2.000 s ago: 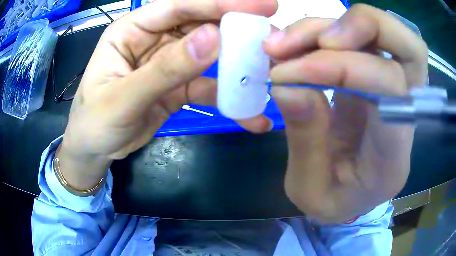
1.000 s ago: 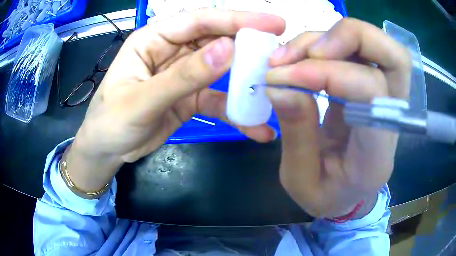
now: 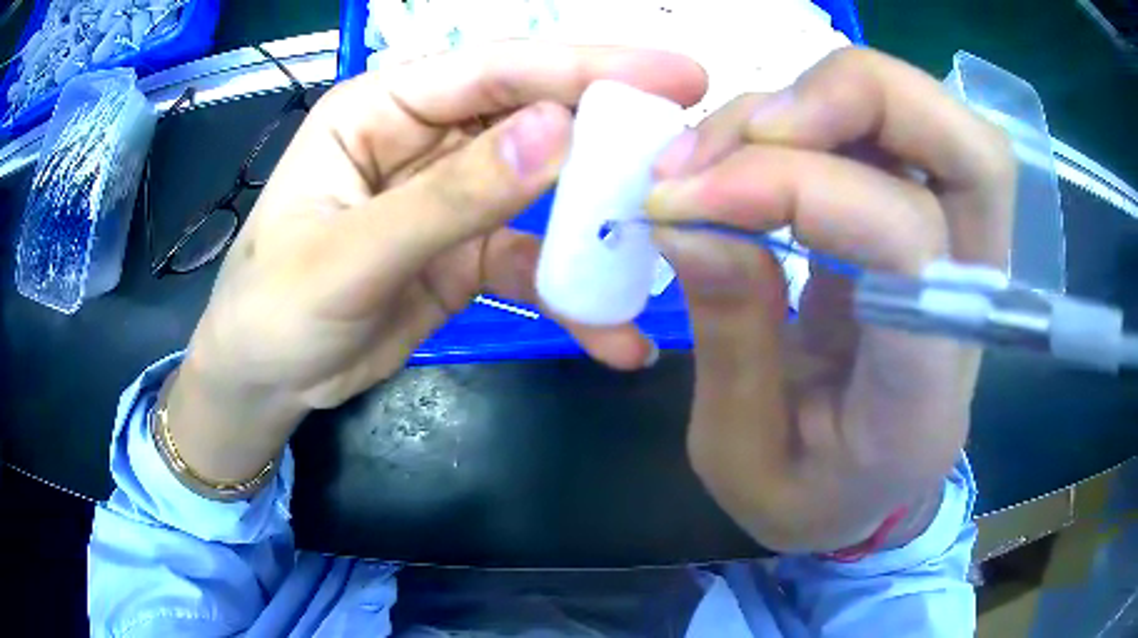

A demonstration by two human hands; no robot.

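A glossy white plastic housing [image 3: 597, 212] is held nearly upright, its top tilted a little right. My left hand [image 3: 374, 231] grips it between thumb and fingers from the left. My right hand [image 3: 836, 287] pinches the thin blue end of a wire lead [image 3: 811, 256] between thumb and fingers. The blue tip is at the small dark hole in the housing's face; how far it is inside cannot be told. The lead's silvery collar [image 3: 955, 305] and pale part point right, blurred and cut off by the picture's edge.
A blue work tray [image 3: 549, 339] with white housings lies behind my hands. At left are a clear lead box [image 3: 85, 187], dark eyeglasses [image 3: 204, 239] and a blue tray [image 3: 187, 62] of stemmed housings. A clear empty box [image 3: 1030, 187] stands at right. A pale rail crosses the dark bench [image 3: 499, 461].
The housing has come lower and tilted. The lead's blue tip has moved from the housing's right edge to the hole in its face. Both hands keep their hold.
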